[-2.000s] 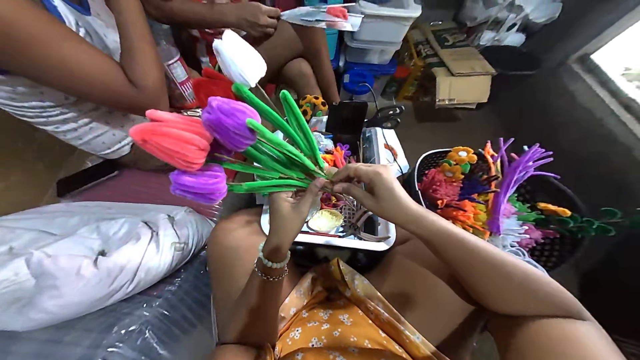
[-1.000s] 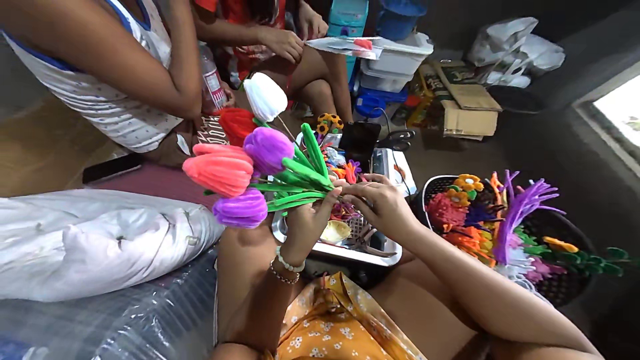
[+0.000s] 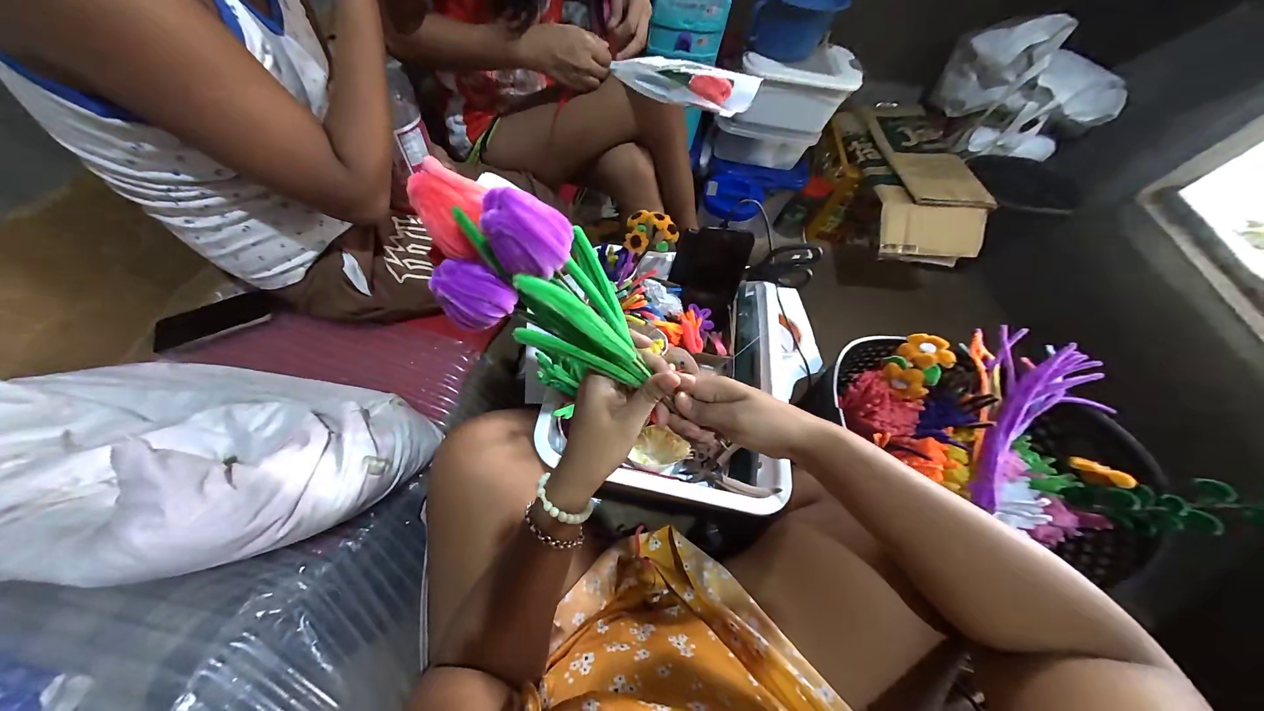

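My left hand (image 3: pixel 614 415) grips the stem ends of a bouquet of fuzzy pipe-cleaner tulips (image 3: pixel 528 232), which leans up and to the left. Two purple heads and a coral one show at its top, with a bit of white behind them and green leaves (image 3: pixel 578 316) below. The fingertips of my right hand (image 3: pixel 726 410) pinch the lower stem ends, touching my left fingers. Under both hands is a white-rimmed tray (image 3: pixel 691 491) of craft pieces. A black basket (image 3: pixel 1111 444) at the right holds pipe-cleaner flowers and a purple bundle (image 3: pixel 1027 415).
Two people sit ahead at the left; one holds a wrapped tulip (image 3: pixel 711 89). A white sack (image 3: pixel 197 464) lies on plastic-covered seating at the left, with a dark phone (image 3: pixel 212 319) beyond it. Storage bins (image 3: pixel 790 99) and a cardboard box (image 3: pixel 928 222) stand at the back.
The bouquet has turned in my hands and now stands more upright. Its white tulip, plain to see before, is now mostly hidden behind the other heads. Both hands remain together at the stems.
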